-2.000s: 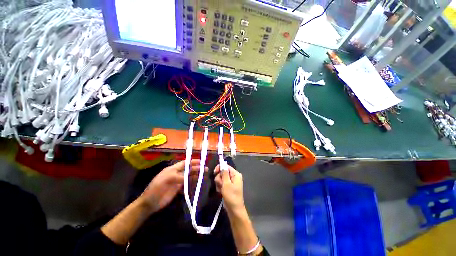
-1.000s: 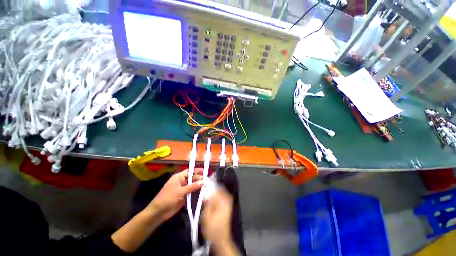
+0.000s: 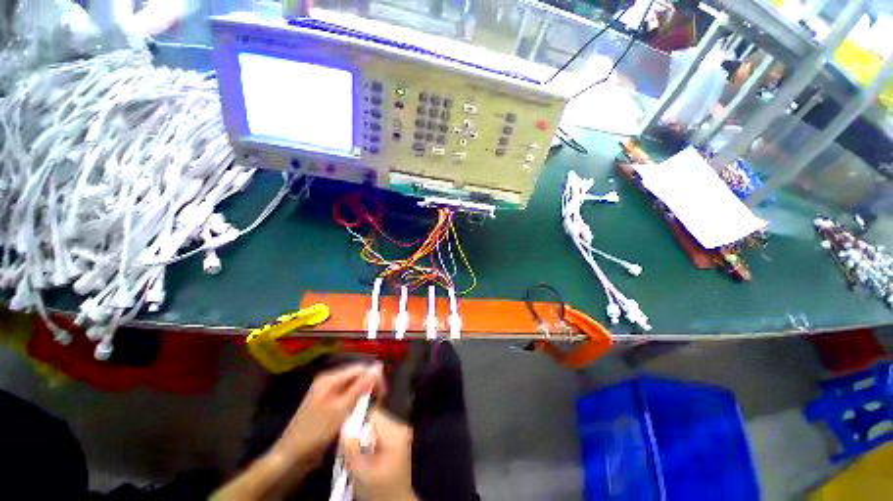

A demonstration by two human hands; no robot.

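My left hand (image 3: 328, 406) and my right hand (image 3: 380, 455) are close together below the bench edge, both blurred. They hold a white cable assembly (image 3: 354, 421), whose lower part runs out of the picture. Four short white test leads (image 3: 402, 313) stand in a row on the orange fixture board (image 3: 490, 315), with no cable in them. Thin red, yellow and orange lead wires (image 3: 431, 243) run from them to the beige cable tester (image 3: 460, 137), whose screen is bright.
A big tangle of white cables (image 3: 108, 186) lies left of the tester. A small white cable group (image 3: 587, 245) lies right. Clamps, yellow (image 3: 284, 338) and orange (image 3: 586, 338), sit at the board's ends. A paper sheet (image 3: 697, 201) is at right; a blue bin (image 3: 666, 440) stands below.
The cable has come off the test leads and moved down with both hands. The tester's small light has turned from red to green. The view has shifted slightly.
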